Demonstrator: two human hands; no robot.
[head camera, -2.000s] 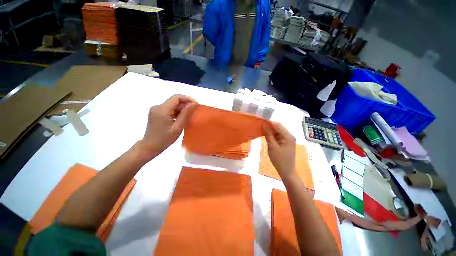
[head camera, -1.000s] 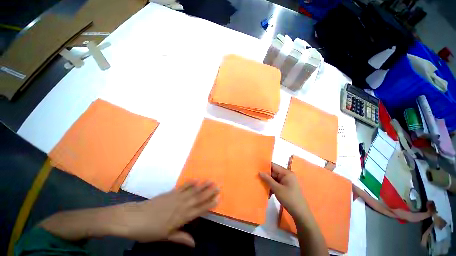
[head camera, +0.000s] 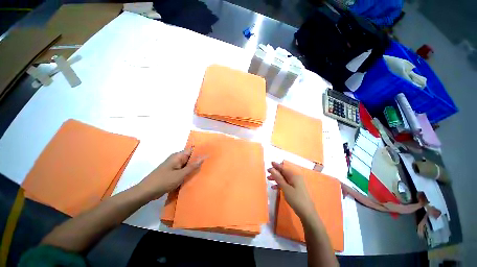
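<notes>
The main stack of orange panels (head camera: 222, 182) lies directly before me; its upper panels sit offset to the right, so lower ones show along the left edge. My left hand (head camera: 175, 172) is at the stack's upper left edge, thumb over the top panel; whether it pinches panels cannot be told. My right hand (head camera: 286, 180) is open and empty, fingers apart, over the inner edge of the right-hand stack (head camera: 316, 208). The far stack (head camera: 233, 94), a small orange piece (head camera: 298, 133) and a fanned left-hand pile (head camera: 78, 164) lie around it.
Banded pale bundles (head camera: 277, 70) stand behind the stacks. A calculator (head camera: 342, 107), swatch card (head camera: 363, 156) and brownish-pink strap (head camera: 387, 205) lie at right. A blue crate (head camera: 408, 96) is beyond them. Cardboard sheets (head camera: 26, 57) lie far left.
My left hand has moved from lying flat near the main stack's lower left to its upper left edge. My right hand has left its right edge. The upper panels now sit offset.
</notes>
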